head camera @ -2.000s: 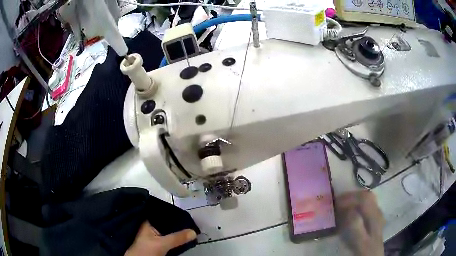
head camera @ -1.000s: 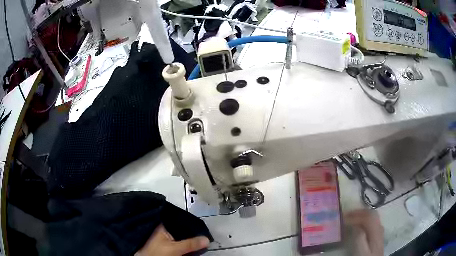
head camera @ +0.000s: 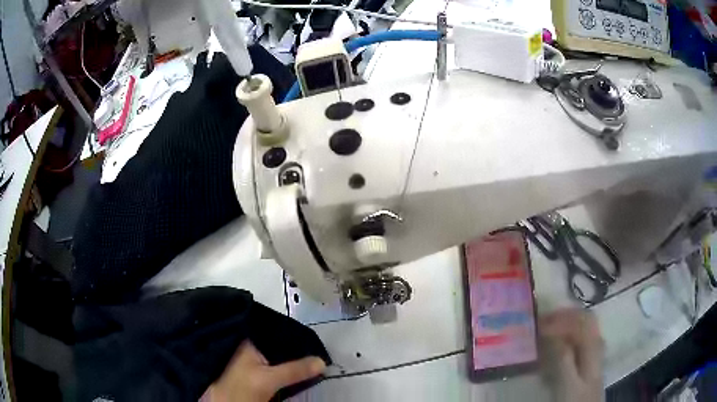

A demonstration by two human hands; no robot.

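My left hand is at the bottom, its thumb lying on the edge of a smooth dark garment piece and pinching it. The piece lies left of the presser foot, not under it. A smartphone with a lit pink screen lies on the machine bed, right of the foot. My right hand is blurred, just right of the phone, with curled fingers; no held thing shows in it. The off-white sewing machine head spans the view.
Metal shears lie right of the phone, a small white piece beyond them. A large black textured fabric is heaped behind left. A control panel, white box and blue hose are at the back.
The camera view has shifted. The phone's screen shows different content than two seconds ago. My right hand stays beside the phone; my left hand stays on the dark piece.
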